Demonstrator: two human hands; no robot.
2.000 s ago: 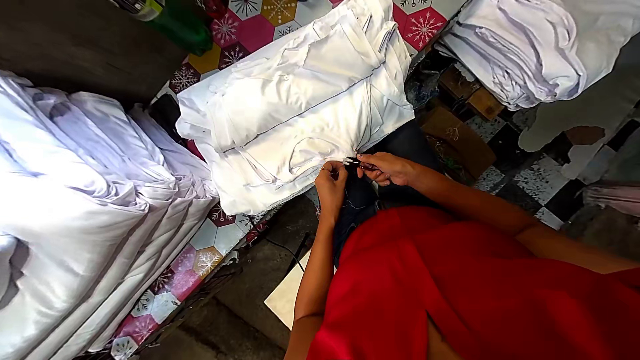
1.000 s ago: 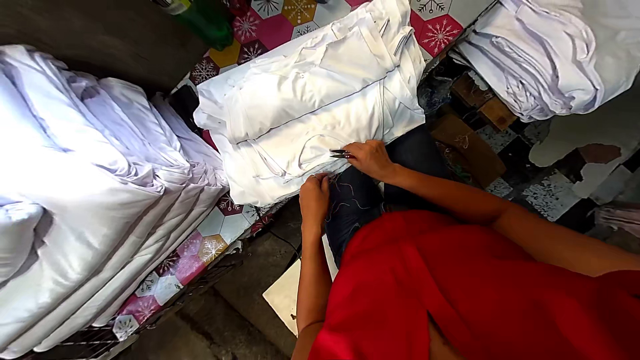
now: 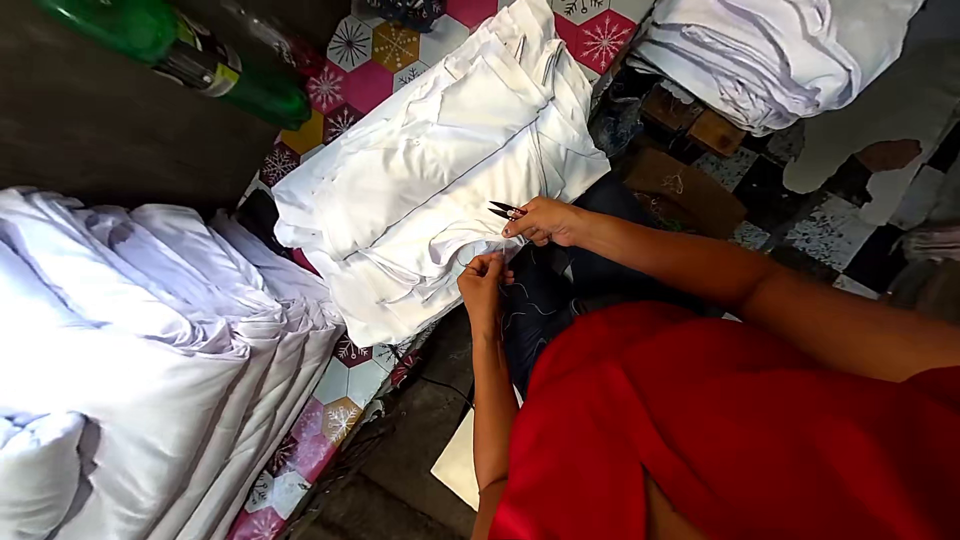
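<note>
A pile of white fabric pieces point(image 3: 435, 165) lies in front of me, its near edge over my lap. My right hand point(image 3: 544, 221) holds small black thread snips point(image 3: 508, 211), their two blades apart and pointing left above the cloth. Some of its fingers also touch the fabric edge. Just below and to the left, my left hand point(image 3: 486, 281) pinches the edge of the white cloth. Loose pale threads point(image 3: 529, 300) lie across my dark trousers.
Tall folded stacks of white cloth point(image 3: 172, 360) stand at the left. Another white stack point(image 3: 772, 52) is at the upper right, above wooden blocks point(image 3: 694, 127). A green bottle point(image 3: 262, 94) lies at the upper left, beside a table cover with a snowflake pattern point(image 3: 360, 82).
The snips, which lay lower and close to the left hand two seconds ago, are now higher over the cloth. My left hand has come back up near my right hand.
</note>
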